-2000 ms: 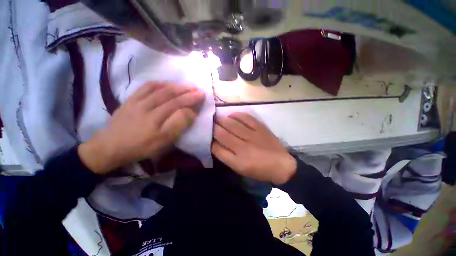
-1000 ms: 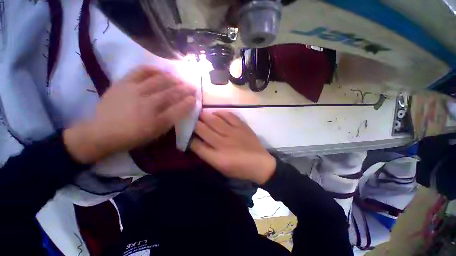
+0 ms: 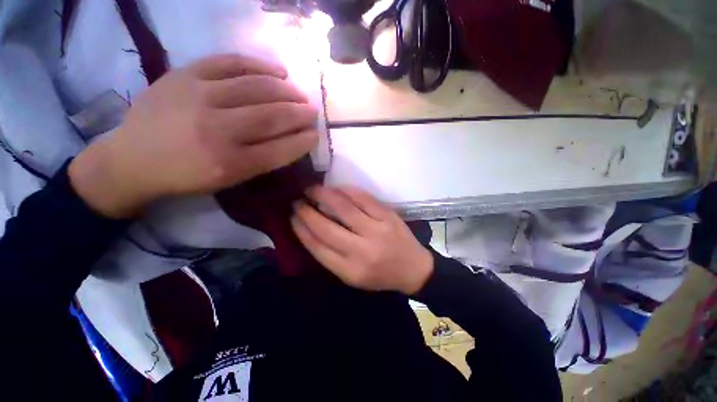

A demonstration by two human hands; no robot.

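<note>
The pale grey-white garment panel (image 3: 86,55) with narrow maroon strips (image 3: 140,33) lies across the left of the machine bed. Its edge runs up to the bright needle-area lamp (image 3: 303,30); glare hides the stitching point. My left hand (image 3: 212,126) lies flat on the panel, fingers together, just below the glare. A maroon panel (image 3: 279,208) hangs over the table's front edge below that hand. My right hand (image 3: 362,239) holds the maroon panel near its right edge, with fingers bent over the cloth.
Black scissor handles (image 3: 428,43) lie right of the needle. A small maroon piece (image 3: 511,43) rests behind them. The slide plate (image 3: 487,153) extends right. Sewn white-and-maroon work (image 3: 566,275) is heaped below the table's edge at right. Part of a person shows at the right rim.
The view has shifted down, cutting off most of the machine head. The white edge strip between my hands has narrowed as more maroon shows. My right hand has moved lower onto the maroon cloth.
</note>
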